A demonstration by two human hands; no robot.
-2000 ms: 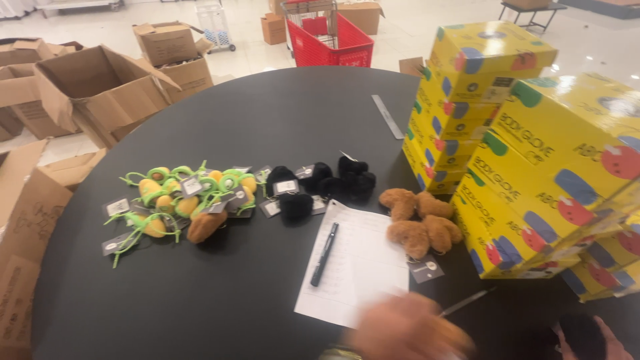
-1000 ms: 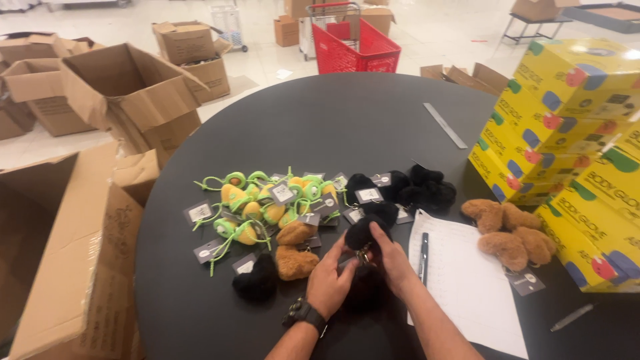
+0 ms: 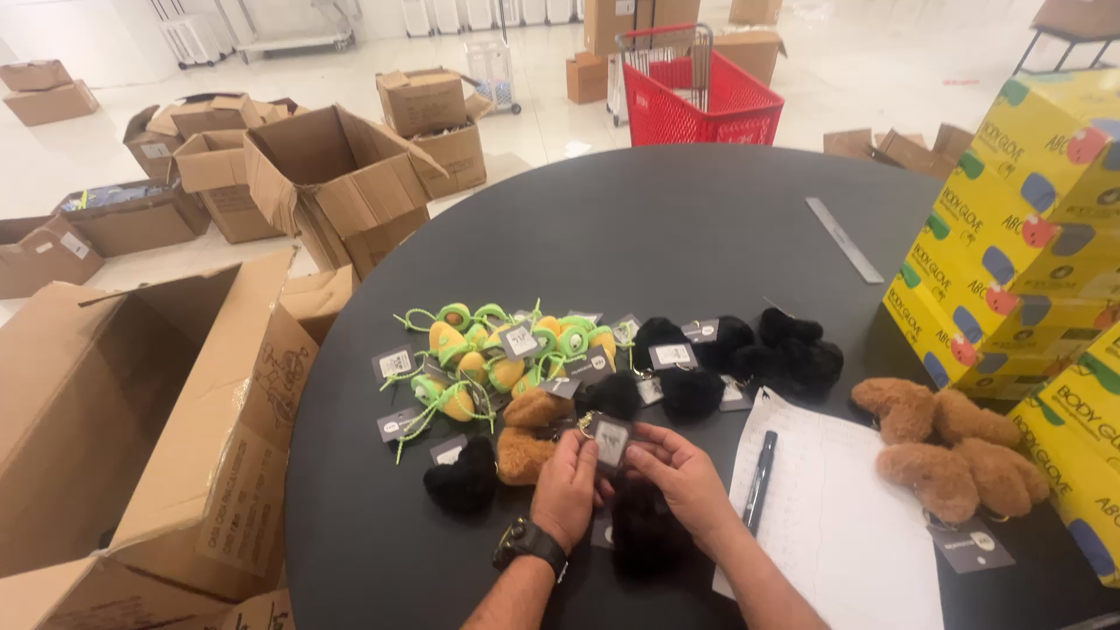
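My left hand (image 3: 567, 490), with a black watch on the wrist, and my right hand (image 3: 678, 477) both pinch a grey hang tag (image 3: 610, 440) with a white sticker. A gold-coloured clasp sits at its top; which plush it belongs to is partly hidden. Under my hands lies a black plush piece (image 3: 646, 529). Brown plush pieces (image 3: 525, 459) and another black one (image 3: 461, 475) are left of my hands. Behind them are a pile of green-and-yellow plush charms (image 3: 490, 350) with cords and tags, and several black plush charms (image 3: 691, 394).
On the round black table (image 3: 647, 219) are a metal ruler (image 3: 843, 239), a paper sheet (image 3: 831, 516) with a dark marker (image 3: 760, 481), brown plush charms (image 3: 949, 446) and stacked yellow boxes (image 3: 1006, 254). Open cartons (image 3: 201, 455) stand at the left, a red shopping cart (image 3: 704, 101) beyond the table.
Both hands held a black plush piece a second ago; now they hold its tag area up. Two seconds ago, my right hand was a blur over the paper. The view has shifted.
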